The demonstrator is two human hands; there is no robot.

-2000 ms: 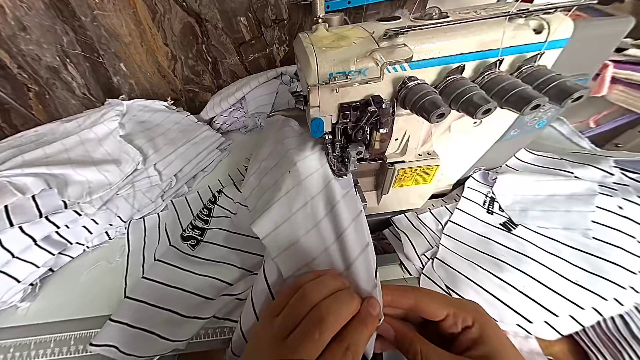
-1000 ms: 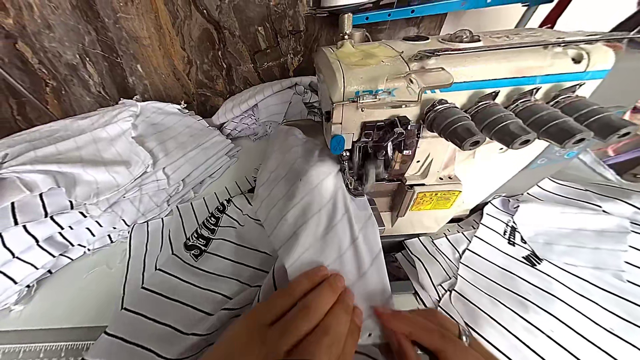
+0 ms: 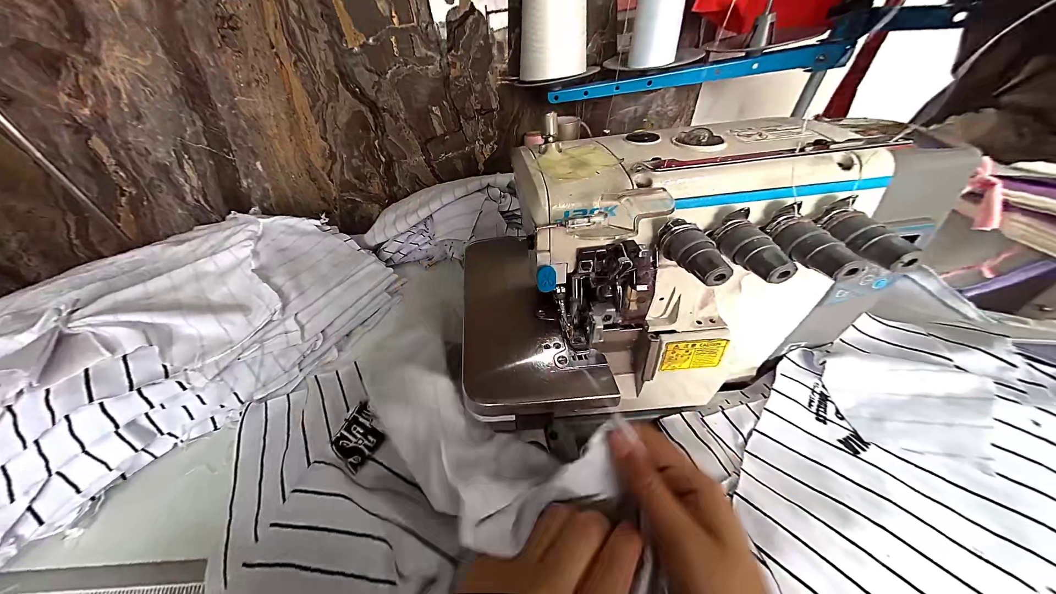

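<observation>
A white fabric piece with black stripes and dark lettering [image 3: 330, 495] lies in front and to the left of a Jack overlock sewing machine [image 3: 709, 206]. My left hand [image 3: 561, 549] grips its plain white part, low in the view. Close beside it, my right hand [image 3: 685, 503] pinches the raised edge of the same cloth, its fingers blurred. Both hands are in front of the machine's metal work plate [image 3: 528, 330], which shows bare below the presser foot. A thin thread seems to run from the plate toward my right fingertips.
Stacked white striped cloth pieces [image 3: 198, 305] lie at the left, beside a marble-patterned wall. More striped fabric [image 3: 866, 495] spreads over the right side. Thread cones [image 3: 553, 41] stand behind the machine on a blue rack. A ruler-like strip [image 3: 107, 577] lies at the lower left.
The cloth that lay over the work plate has come off it toward me, and the plate now shows. My right hand has lifted the cloth's edge. The view has tilted up.
</observation>
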